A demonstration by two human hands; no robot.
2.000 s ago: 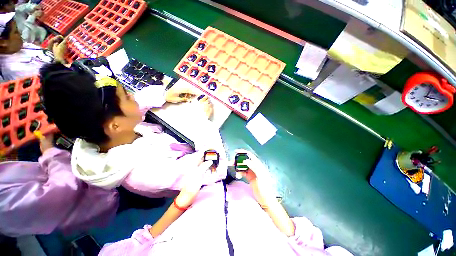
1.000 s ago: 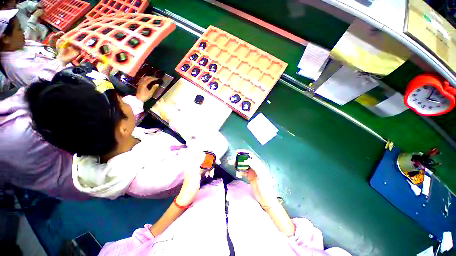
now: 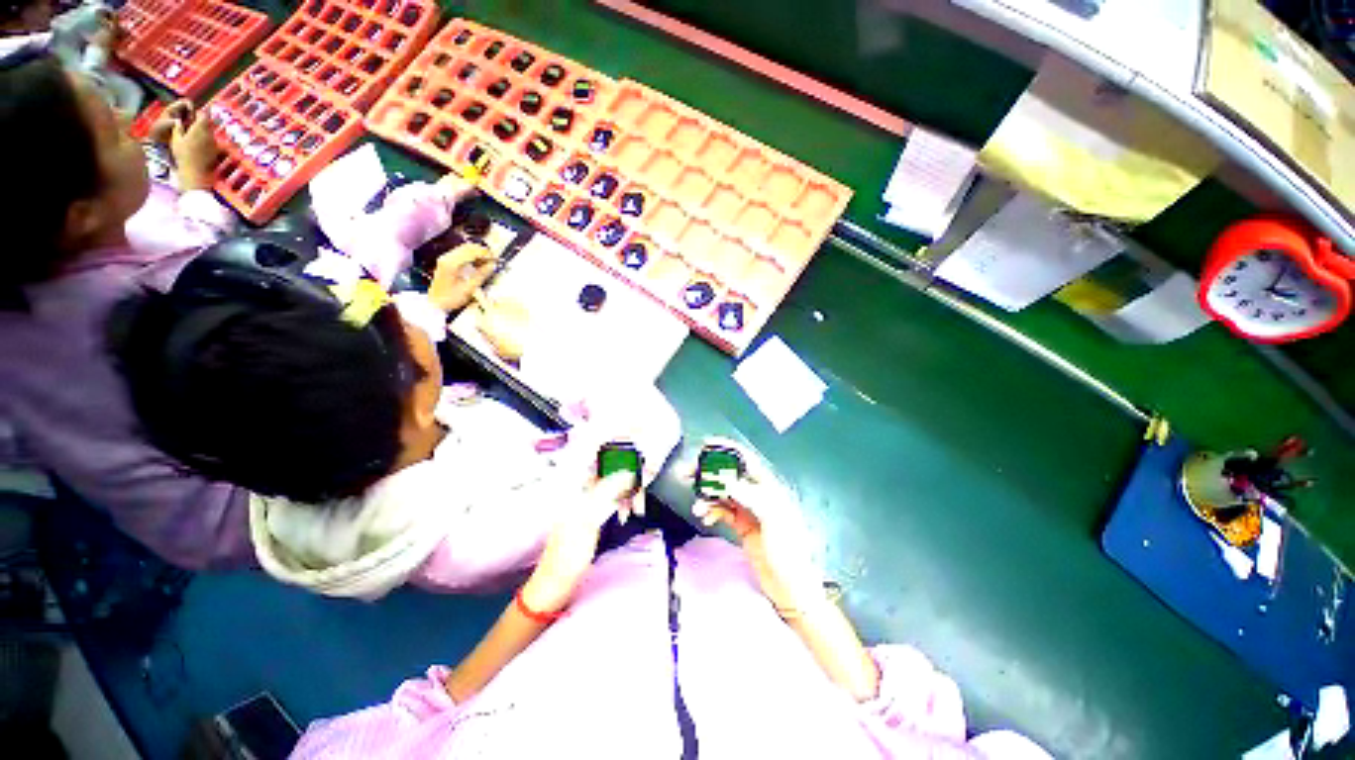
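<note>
My left hand [image 3: 606, 505] holds a smartwatch unit [image 3: 620, 466] with its screen facing up, lit green. My right hand [image 3: 739, 512] holds a second smartwatch unit [image 3: 721, 472], its screen lit green with a pale band. The two units are side by side above my lap, apart from each other, near the bench edge. An orange-red compartment tray [image 3: 728, 166] lies ahead on the green bench, with several dark watches in its left and front pockets. A white paper slip [image 3: 780, 383] lies beside the tray's near corner.
A neighbouring worker [image 3: 268, 386] sits close on my left at a pale work mat [image 3: 624, 349] with one dark watch. A filled tray [image 3: 446, 104] adjoins mine. At right are a blue mat [image 3: 1189, 549], a pen pot [image 3: 1211, 483] and an alarm clock [image 3: 1275, 279].
The screen in my left hand has gone from orange to green. The neighbours' filled tray, earlier lifted, now lies against the compartment tray. Another worker has leaned in at far left.
</note>
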